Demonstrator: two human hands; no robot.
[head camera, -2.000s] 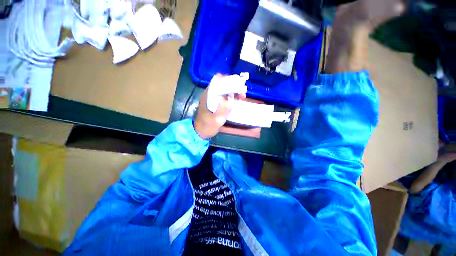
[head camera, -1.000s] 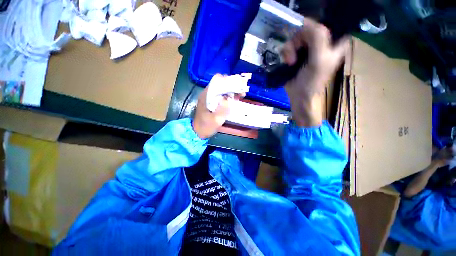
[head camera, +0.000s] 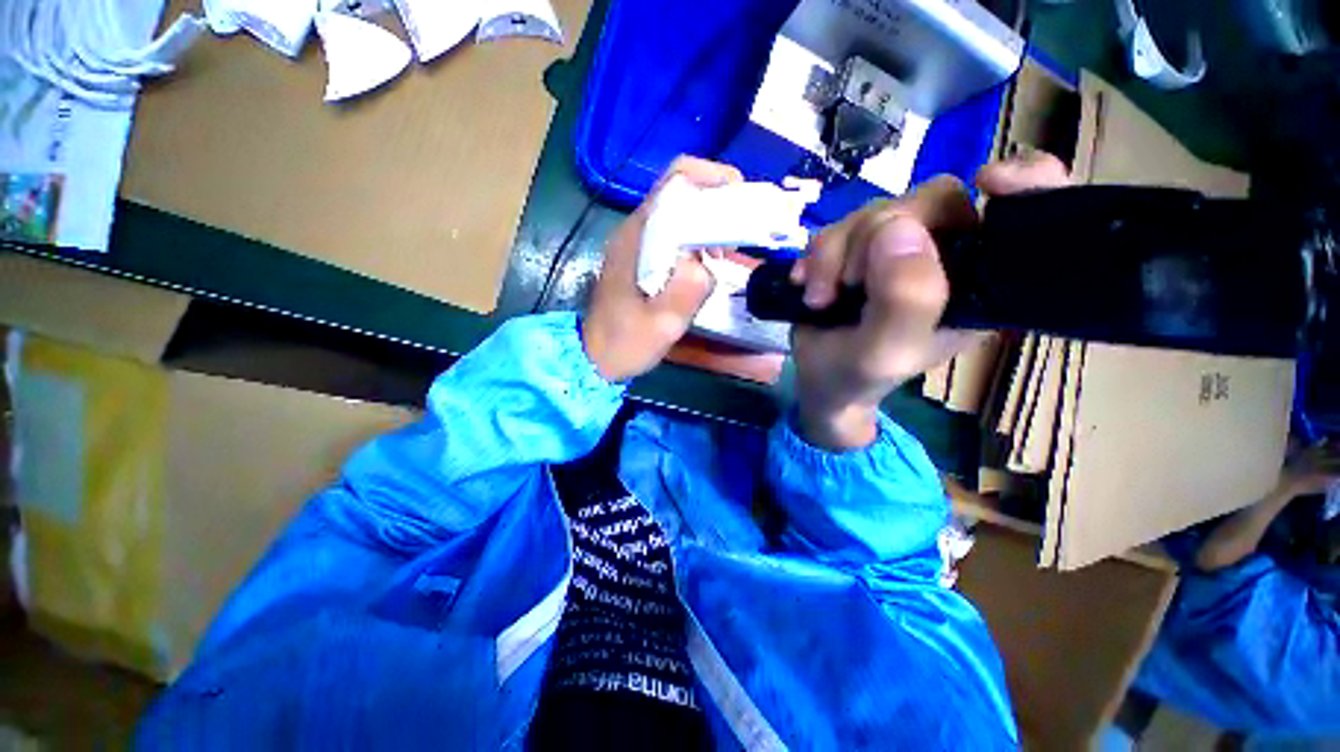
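Observation:
My left hand (head camera: 647, 287) holds a glossy white plastic housing (head camera: 728, 216) over the bench's front edge. My right hand (head camera: 889, 294) is wrapped around a thick black electric screwdriver (head camera: 1132, 268), held roughly level. The driver's tip end points left at the housing, close to its lower right side; whether they touch cannot be told. A white block-like fixture (head camera: 730, 312) shows below the housing on a reddish-brown plate (head camera: 750, 357), partly hidden by my hands and the driver. No screw can be made out.
A silver-grey screw feeder (head camera: 867, 110) stands in a blue tray (head camera: 625, 125) beyond my hands. White pointed shells (head camera: 363, 56) lie on cardboard (head camera: 338, 176), curved white strips (head camera: 88, 52) at far left. Stacked cardboard (head camera: 1176, 426) is at right. Another person's arm (head camera: 1249, 522) shows at far right.
My right hand has come back from over the feeder with the black screwdriver, down and towards the housing. The left hand still holds the housing, now a little further right. The view has shifted slightly.

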